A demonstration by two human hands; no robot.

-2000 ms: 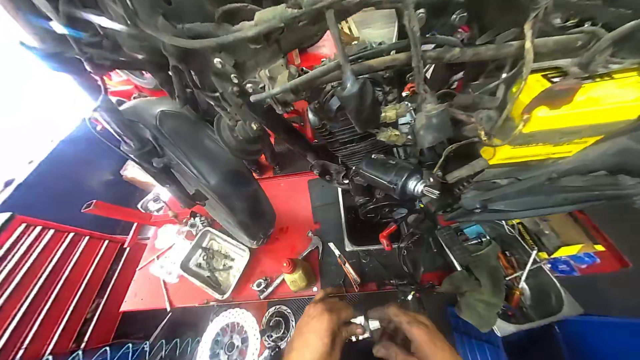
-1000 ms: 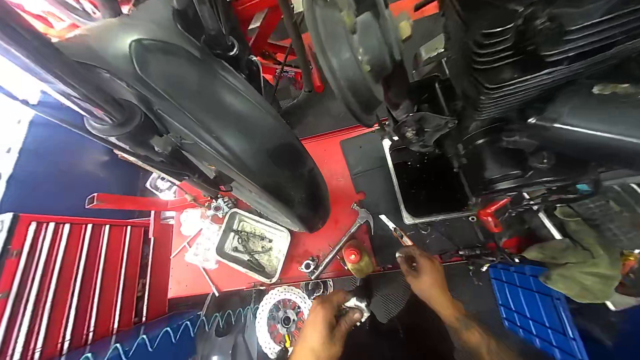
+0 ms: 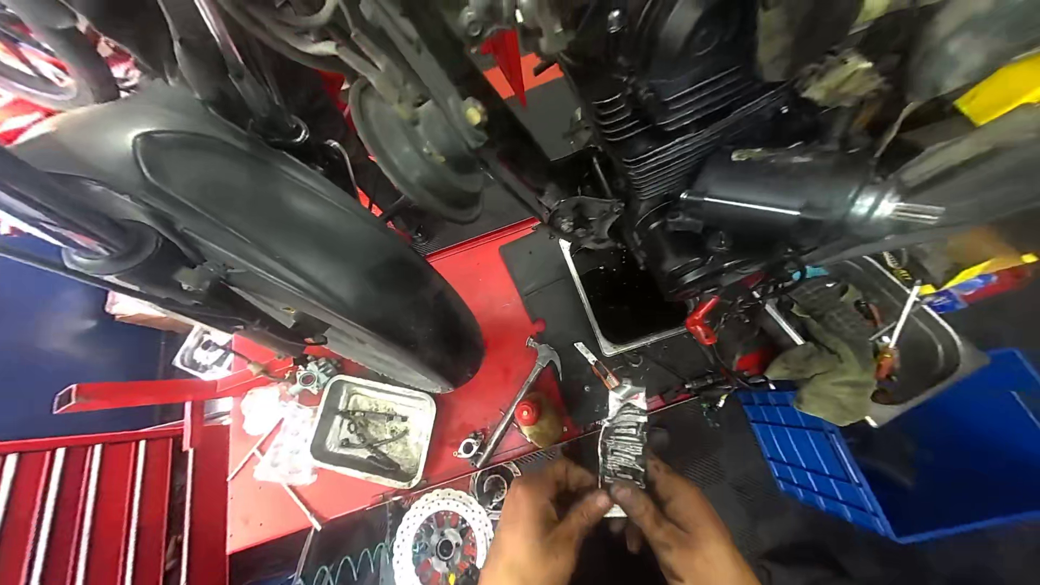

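Note:
My left hand (image 3: 548, 520) and my right hand (image 3: 678, 524) together grip a crinkled silvery packet or tube (image 3: 624, 447) by its lower end, thumbs in front. Beyond its upper end lies a cutter-like tool with an orange handle (image 3: 603, 371) on the black mat. To the left, a claw hammer (image 3: 520, 398) and a bottle with a red cap (image 3: 528, 413) rest on the red platform. A brake disc (image 3: 443, 538) lies below and left of my left hand.
A motorcycle's front wheel (image 3: 325, 268) and finned engine (image 3: 674, 122) stand above. An oil pan (image 3: 630, 301) sits below the engine. On the left are a tray of parts (image 3: 374, 431) and a red tool chest (image 3: 81, 512); on the right, a blue crate (image 3: 821, 463) and a metal basin (image 3: 942, 341).
My right hand, near the orange-handled tool one second ago, has come beside my left hand. Both now hold the silvery packet upright in view. The view has shifted.

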